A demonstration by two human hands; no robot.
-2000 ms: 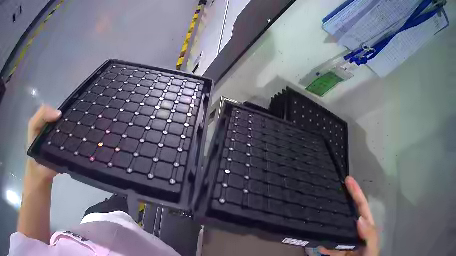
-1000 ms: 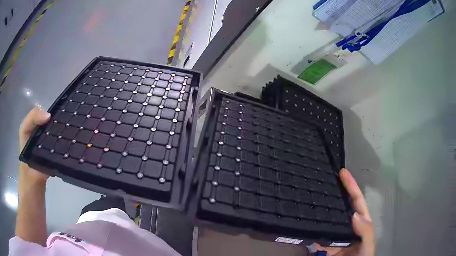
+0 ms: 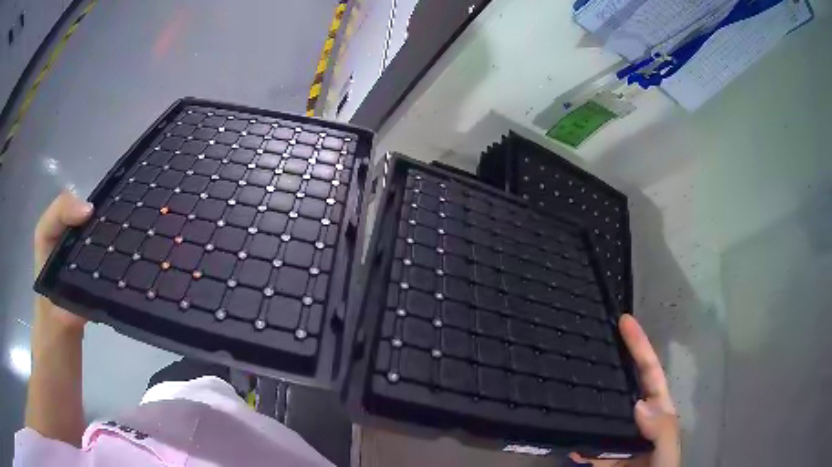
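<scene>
My left hand point(image 3: 62, 239) grips the outer left edge of a black component tray point(image 3: 210, 219), thumb on top. Small shiny parts dot this tray across its grid. My right hand point(image 3: 653, 392) grips the lower right edge of a second black tray point(image 3: 511, 301). This tray shows shiny parts only in the columns at its left side; the other pockets look empty. The two trays are held side by side, tilted, with their inner edges close together. Fingers under both trays are mostly hidden.
A stack of black trays point(image 3: 584, 196) stands behind the right tray on the pale bench point(image 3: 680, 228). A green label card point(image 3: 581, 123) and white documents with blue cords point(image 3: 730, 59) lie beyond it. Yellow-black floor tape point(image 3: 326, 60) is at the upper left.
Both trays and hands have shifted slightly left in view compared with two seconds ago, and the background has shifted too. The grip on both trays looks the same.
</scene>
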